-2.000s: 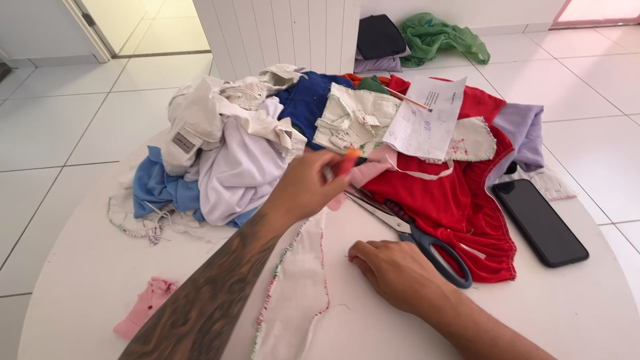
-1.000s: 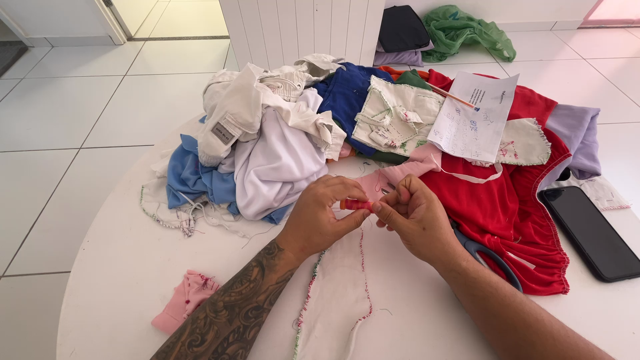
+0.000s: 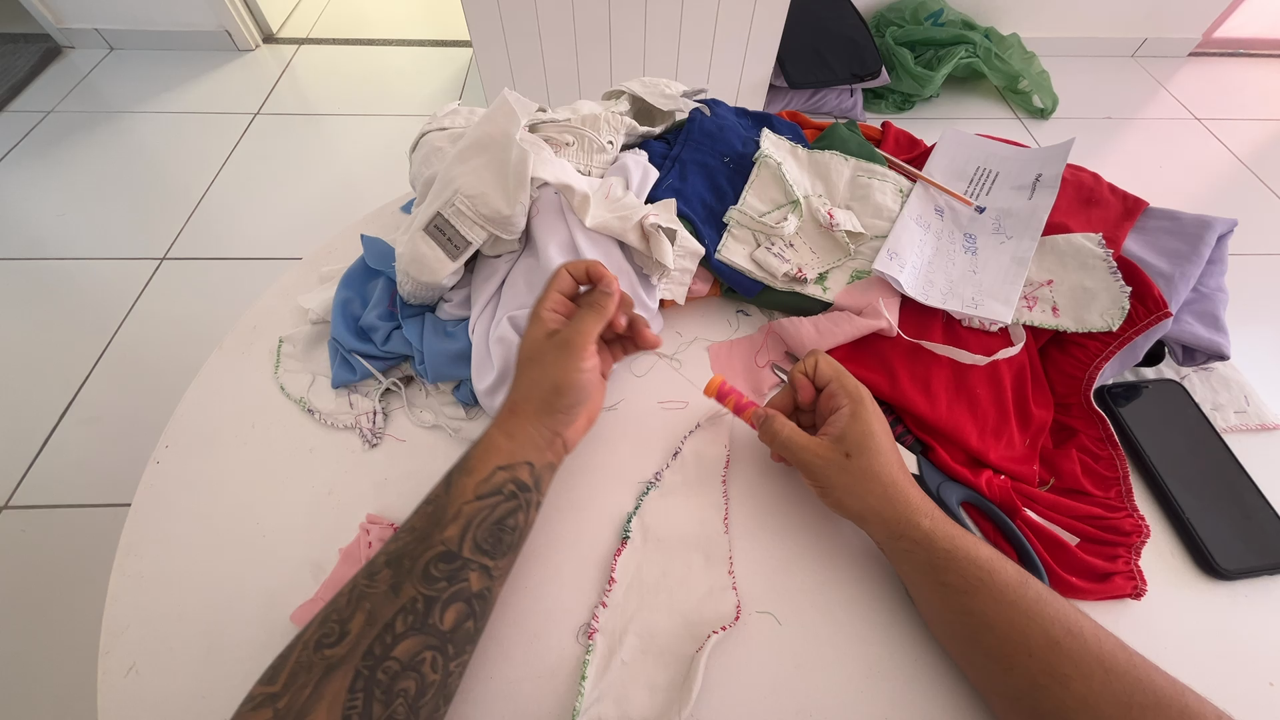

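My right hand (image 3: 825, 430) grips a small spool of orange and pink thread (image 3: 731, 400) between thumb and fingers. To its left, my left hand (image 3: 585, 345) is raised with thumb and forefinger pinched together; a fine thread seems to run from there towards the spool, though its end is too small to make out. Below both hands lies a white cloth piece (image 3: 665, 590), its edges stitched in red, green and dark thread. Scissors (image 3: 975, 510) with dark blue handles lie partly under my right hand, on the red cloth (image 3: 960, 410). Pink cloth (image 3: 800, 340) lies just behind the spool.
A pile of white garments (image 3: 470, 190), blue cloth (image 3: 390, 320) and stitched white pieces (image 3: 810, 210) covers the far side of the round white table (image 3: 220, 500). A paper with writing (image 3: 985, 200) and a pencil (image 3: 925, 180) rest on it. A black phone (image 3: 1195, 475) lies at right, pink cloth (image 3: 350, 565) at left.
Two seconds ago the spool was in my left hand and my right hand rested on the table. One second ago both hands met at the spool; now they are apart, with it in my right hand.
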